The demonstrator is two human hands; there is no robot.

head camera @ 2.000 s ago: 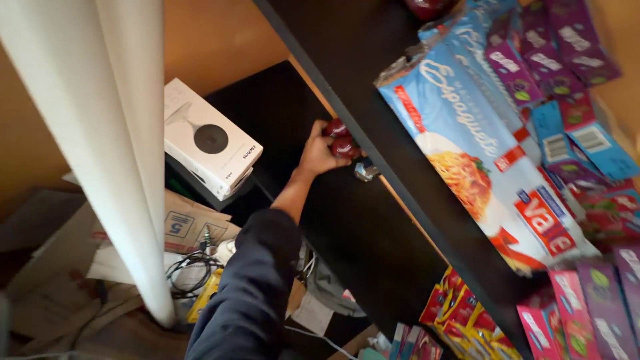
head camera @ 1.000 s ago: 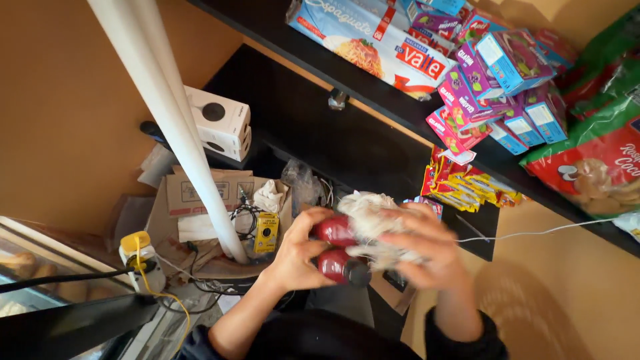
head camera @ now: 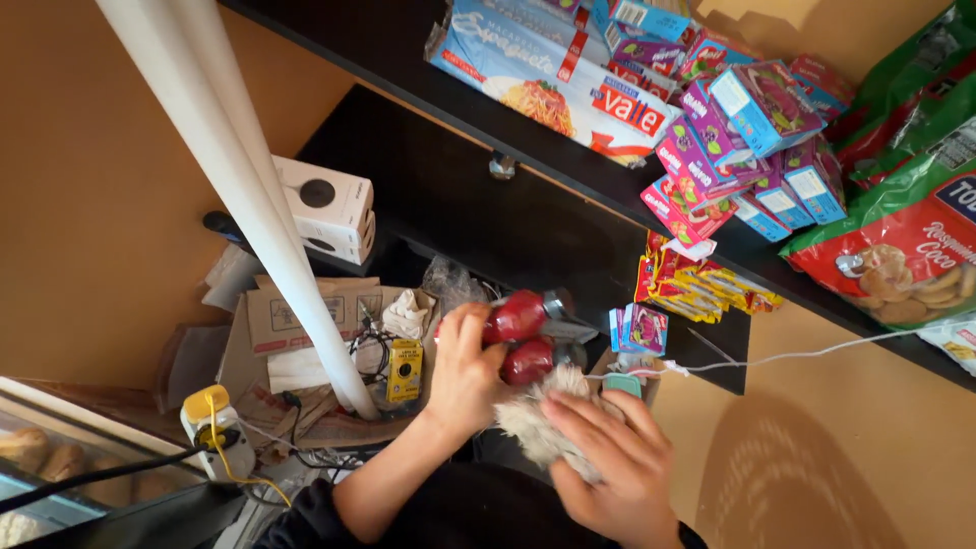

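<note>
Two small red bottles with dark caps are gripped in my left hand [head camera: 469, 370], side by side with caps pointing right. The upper red bottle [head camera: 515, 316] lies just above the lower red bottle [head camera: 528, 361]. My right hand [head camera: 610, 457] holds a shaggy off-white cloth [head camera: 545, 419] just below the lower bottle; whether the cloth touches it is not clear. Above the hands runs a black lower shelf [head camera: 457, 221], and over that a black upper shelf [head camera: 366, 57].
Spaghetti packs [head camera: 534, 84], gelatin boxes [head camera: 701, 168] and cookie bags [head camera: 907, 236] stand on the upper shelf. Yellow-red sachets [head camera: 686, 286] lie lower. A white box [head camera: 324, 206], white pole [head camera: 252, 206], cardboard box [head camera: 305, 313] and power adapter [head camera: 217, 435] are at left. A thin white cord [head camera: 816, 352] crosses at right.
Two seconds ago one hand reached the red bottles at the shelf. They have since been brought toward my body, and the cloth is in my right hand. Since one second ago the bottles have turned caps upward-right.
</note>
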